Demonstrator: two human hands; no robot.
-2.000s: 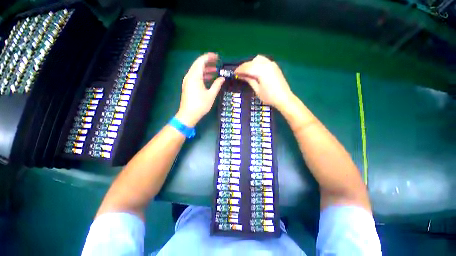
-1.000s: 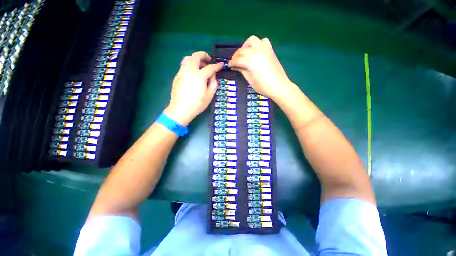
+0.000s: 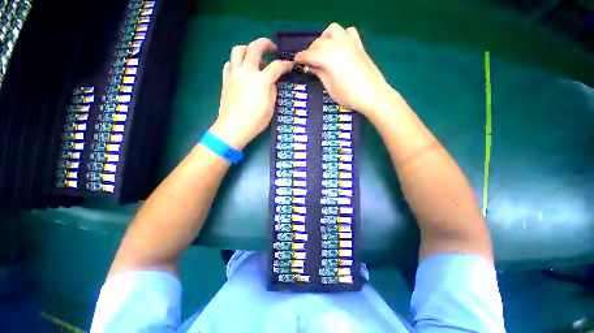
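Note:
The long black work tray [image 3: 314, 195] lies in front of me, with two columns of circuit boards [image 3: 291, 156], each green with a white end and yellow-orange band. My left hand [image 3: 251, 88] and my right hand [image 3: 342, 68] meet at the tray's far end, above the left column. Their fingertips pinch a small circuit board [image 3: 301, 66] between them, mostly hidden by the fingers. The top of the right column is partly hidden by my right hand. A blue band [image 3: 221, 147] is on my left wrist.
A black tray stack [image 3: 39, 130] stands at the left; its top tray holds rows of boards, the left row shorter. Another stack of boards [image 3: 12, 29] shows at the far left edge. A yellow-green tape line [image 3: 487, 130] runs along the green mat [image 3: 423, 84] at the right.
The view has shifted, so tray and stacks appear higher and the left stack further left. My left fingers have closed in towards my right fingertips at the tray's far end.

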